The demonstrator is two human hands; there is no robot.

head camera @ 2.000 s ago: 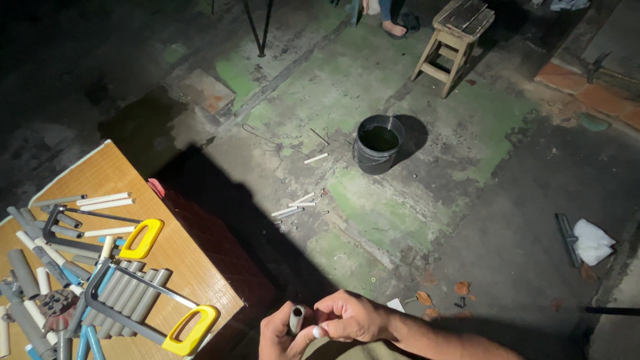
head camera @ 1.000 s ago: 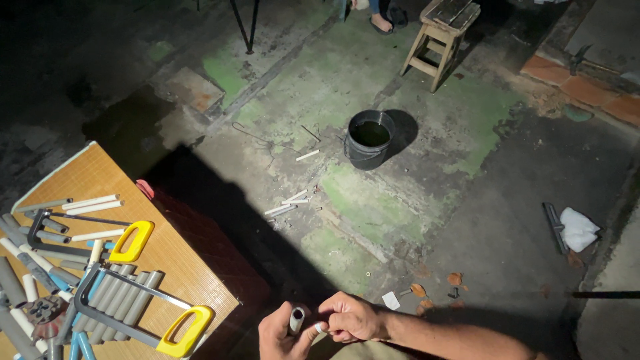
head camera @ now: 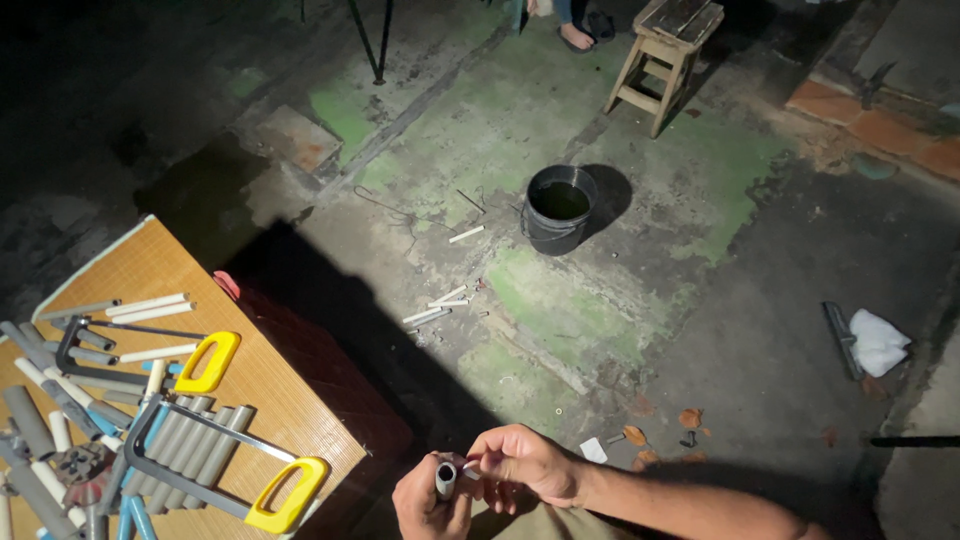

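At the bottom centre my left hand (head camera: 431,499) is closed around a short grey pipe (head camera: 445,480), its open end facing up. Beside it my right hand (head camera: 525,465) has thumb and forefinger pinched on a small white piece (head camera: 472,470) close to the pipe; what that piece is cannot be told. To the left, two hacksaws with yellow handles, one nearer (head camera: 287,495) and one farther (head camera: 208,362), lie on a wooden table (head camera: 300,405). Grey pipes (head camera: 202,450) lie in a row under the nearer saw, with white and blue pipes around them.
A black bucket (head camera: 559,214) holding dark liquid stands on the floor, with white pipe pieces (head camera: 442,304) scattered near it. A wooden stool (head camera: 664,64) stands farther back, near a person's foot (head camera: 576,36). Dry leaves (head camera: 690,418) and a white cloth or bag (head camera: 877,343) lie at right.
The view has shifted slightly. Both hands stay together at the pipe, with only small finger movements.
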